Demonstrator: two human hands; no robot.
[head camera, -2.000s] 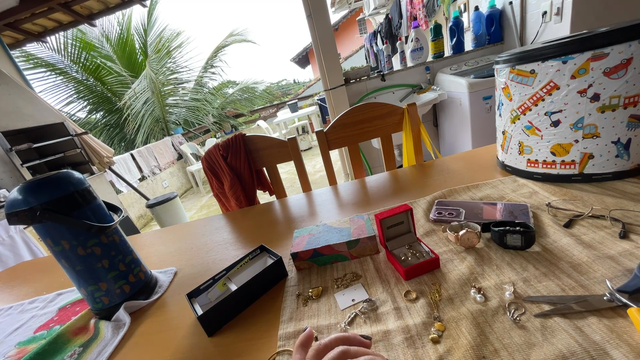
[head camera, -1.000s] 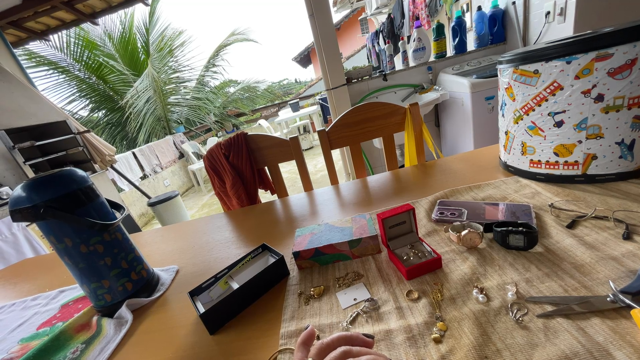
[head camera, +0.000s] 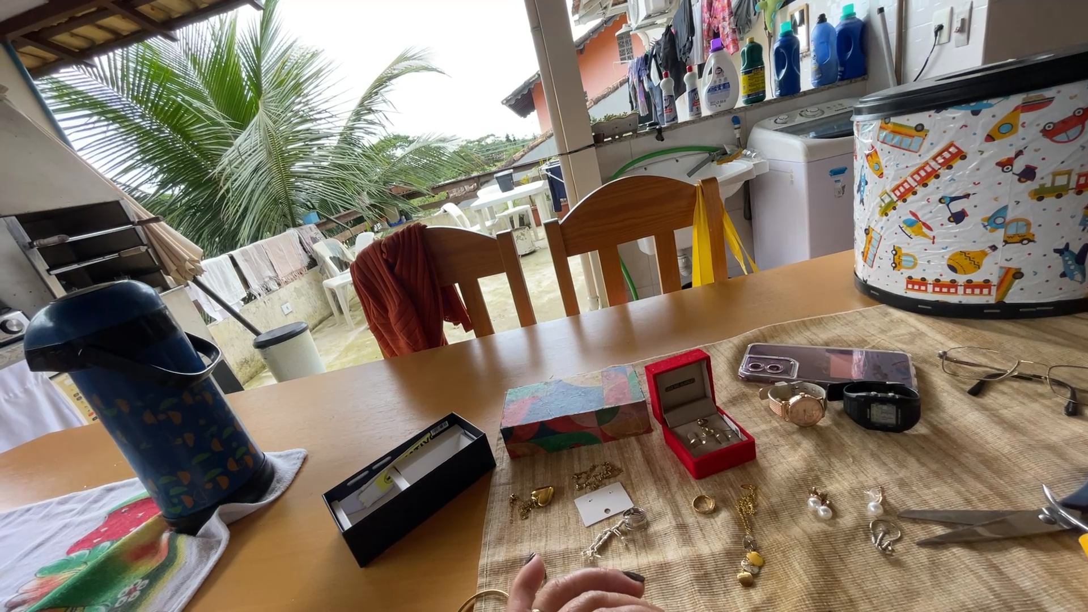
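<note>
My left hand (head camera: 582, 592) shows only as bent fingers with dark nails at the bottom edge; whether it holds anything is hidden. Beside it lies part of a gold-coloured hoop (head camera: 483, 598). Above the fingers rest a silver-coloured chain bracelet (head camera: 609, 537), a white card (head camera: 603, 504) and a gold heart pendant (head camera: 542, 495). Farther right are a gold ring (head camera: 703, 504), a gold chain (head camera: 747, 535), pearl earrings (head camera: 820, 507) and silver-coloured rings (head camera: 884, 535). An open red jewellery box (head camera: 714, 452) holds small jewellery. My right hand is out of view.
An open black box (head camera: 408, 493) and a patterned box (head camera: 574, 412) stand left of the red one. Scissors (head camera: 986, 523), two watches (head camera: 801, 405), a phone (head camera: 850, 365) and eyeglasses (head camera: 1020, 371) lie right. A blue thermos (head camera: 161, 408) stands left, a large patterned container (head camera: 977, 204) at the back right.
</note>
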